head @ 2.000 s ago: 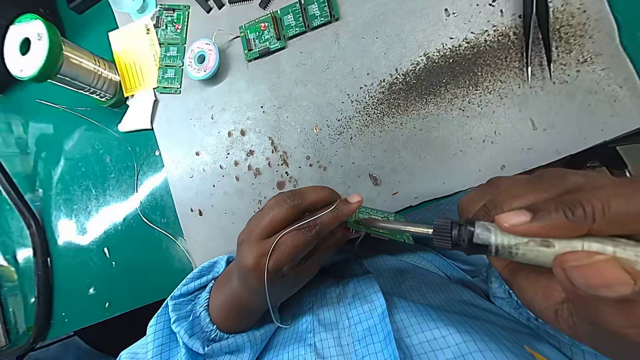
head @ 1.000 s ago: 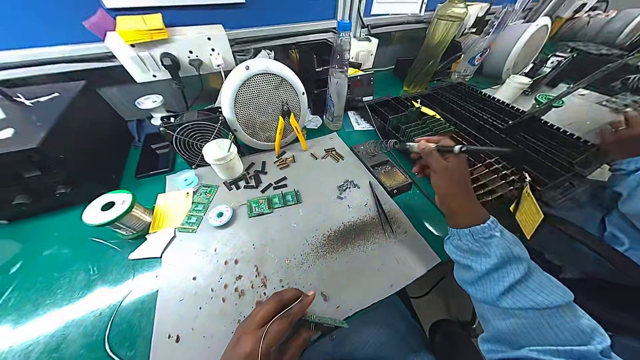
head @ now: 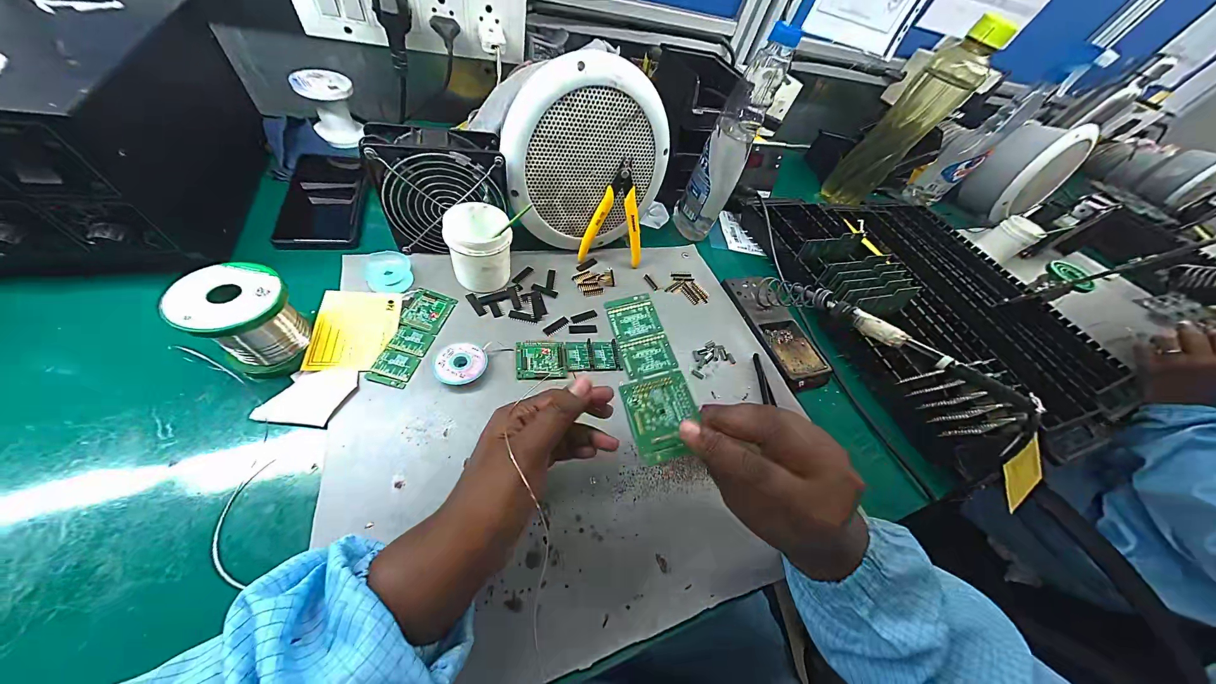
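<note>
My right hand (head: 779,475) grips a green circuit board strip (head: 657,413) by its lower right edge, between thumb and fingers. Just left of the board is my left hand (head: 541,437), with a thin solder wire (head: 524,480) running across it and down past the wrist; the wire seems pinched at the thumb. The soldering iron (head: 879,328) rests in its coiled holder at the right. Behind the hands lie another board strip (head: 540,360) and a small solder spool (head: 460,364). More green boards (head: 410,339) lie beside a yellow card (head: 351,331).
Black pin headers (head: 532,302), yellow-handled cutters (head: 610,218) and a white jar (head: 477,249) stand or lie at the mat's back. A large solder reel (head: 237,318) is left, a black slotted rack (head: 912,304) right. A co-worker's hand (head: 1183,361) shows at far right.
The soldering iron has gone from my right hand to its holder. The board, at my left hand before, is now in my right hand. The view has shifted.
</note>
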